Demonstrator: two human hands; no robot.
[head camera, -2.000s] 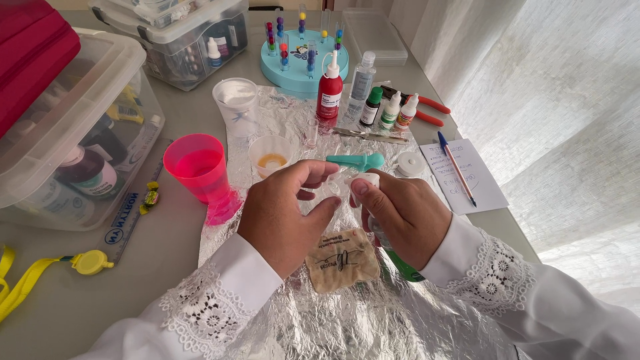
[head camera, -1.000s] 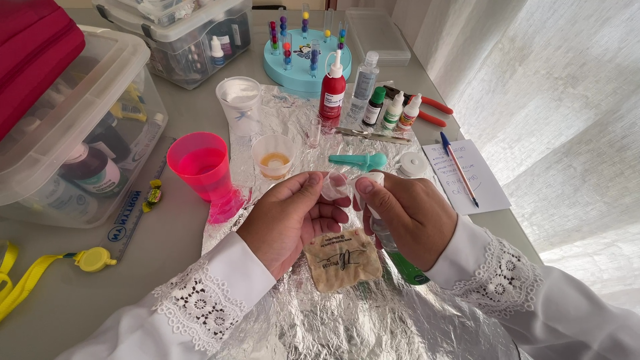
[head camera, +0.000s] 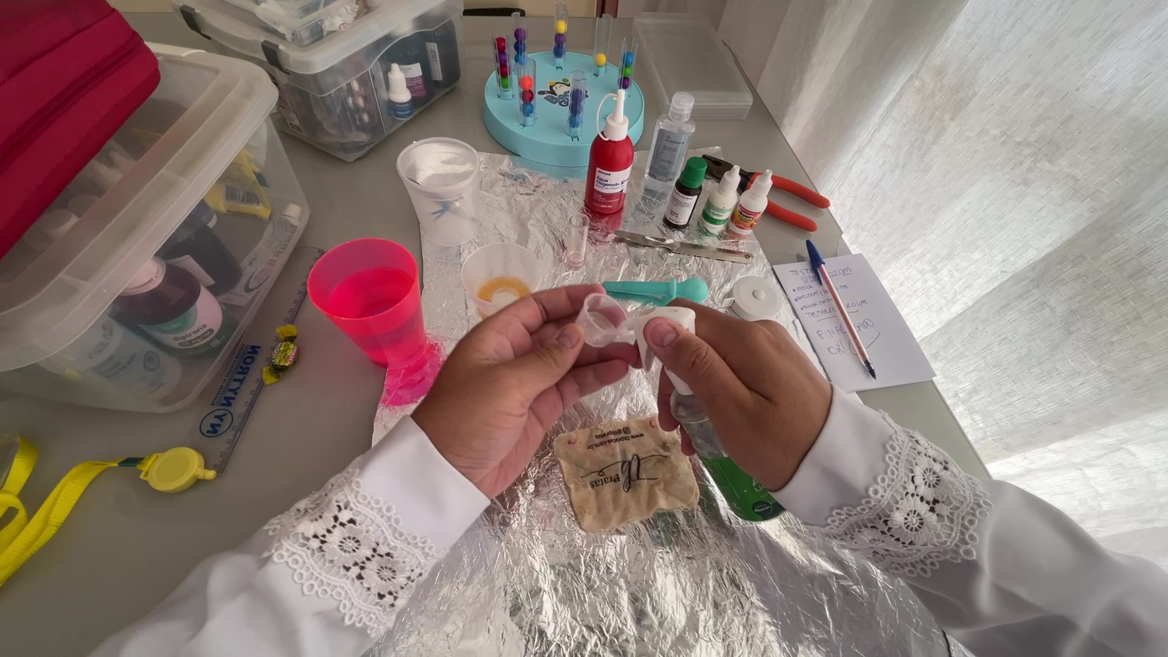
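Observation:
My left hand (head camera: 520, 379) holds a small clear plastic cup (head camera: 604, 321) between thumb and fingers, its mouth toward me. My right hand (head camera: 744, 388) grips a spray bottle with a white trigger head (head camera: 666, 324) and green lower body (head camera: 737, 488); its nozzle points at the cup, close against it. Below both hands a beige printed cloth (head camera: 628, 474) lies on aluminium foil (head camera: 547, 584). Just beyond the hands are teal plastic tweezers (head camera: 657, 291), a white round cap (head camera: 756, 297) and a clear cup with an amber ring inside (head camera: 502, 274).
A pink cup (head camera: 365, 301) and white cup (head camera: 439, 187) stand left. Behind are a red bottle (head camera: 609, 173), several small bottles, metal tweezers (head camera: 680, 245), red-handled pliers (head camera: 794, 201) and a turquoise stand (head camera: 563, 109). Plastic boxes (head camera: 137, 228) line the left; a pen (head camera: 841, 310) lies on paper (head camera: 899, 351) at right.
My left hand's fingers have shifted around the small cup, and its mouth now shows beside the spray head. The things on the table have stayed where they were.

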